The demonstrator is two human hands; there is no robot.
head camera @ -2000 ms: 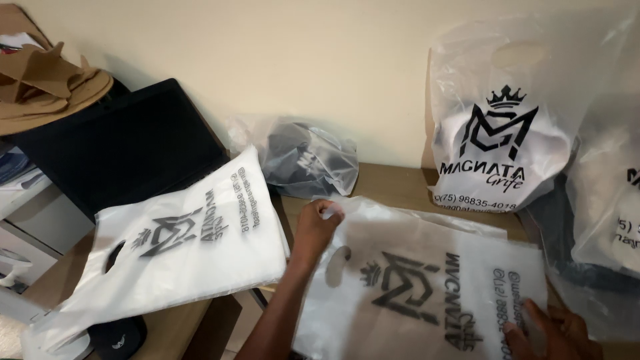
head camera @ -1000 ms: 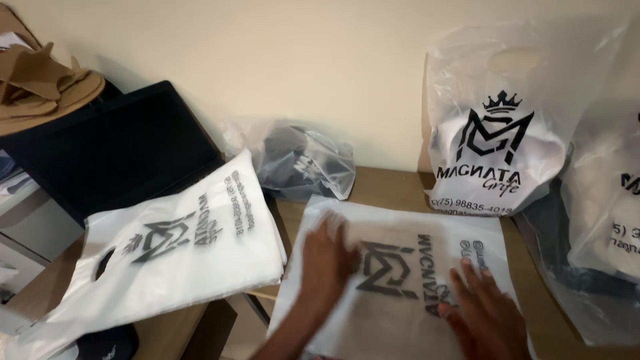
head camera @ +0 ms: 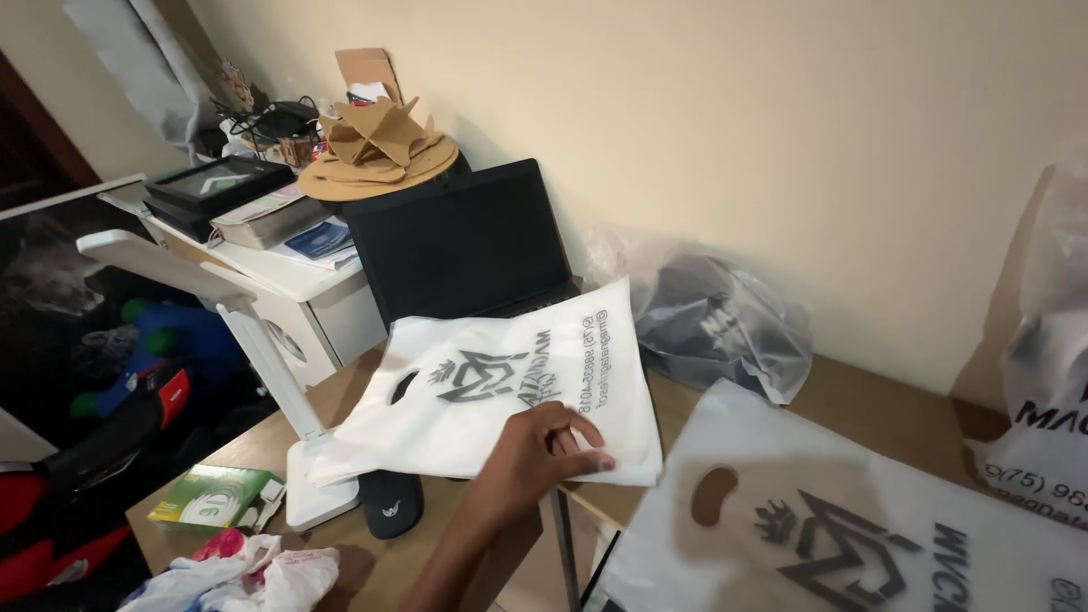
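Observation:
My left hand [head camera: 552, 446] is over the lower right part of a stack of white plastic bags [head camera: 501, 408] with die-cut handles and dark printing. Its fingers are curled, with a gap between thumb and forefinger; whether the fingertips touch the top bag is unclear. The stack lies partly across the base of an open laptop [head camera: 463, 242]. Another translucent bag [head camera: 739, 518] with dark printing lies flat at lower right, apart from the hand. My right hand is out of view.
A clear bag with a dark item inside [head camera: 705, 314] sits against the wall. A filled printed bag [head camera: 1050, 374] stands at the right edge. A white desk lamp [head camera: 319, 484], black mouse [head camera: 391, 503], green box [head camera: 212, 497] and crumpled plastic bags [head camera: 255, 574] are at left.
My left hand has left the flat bag at right and moved left to the stack. My right hand has gone out of view. The view has swung left.

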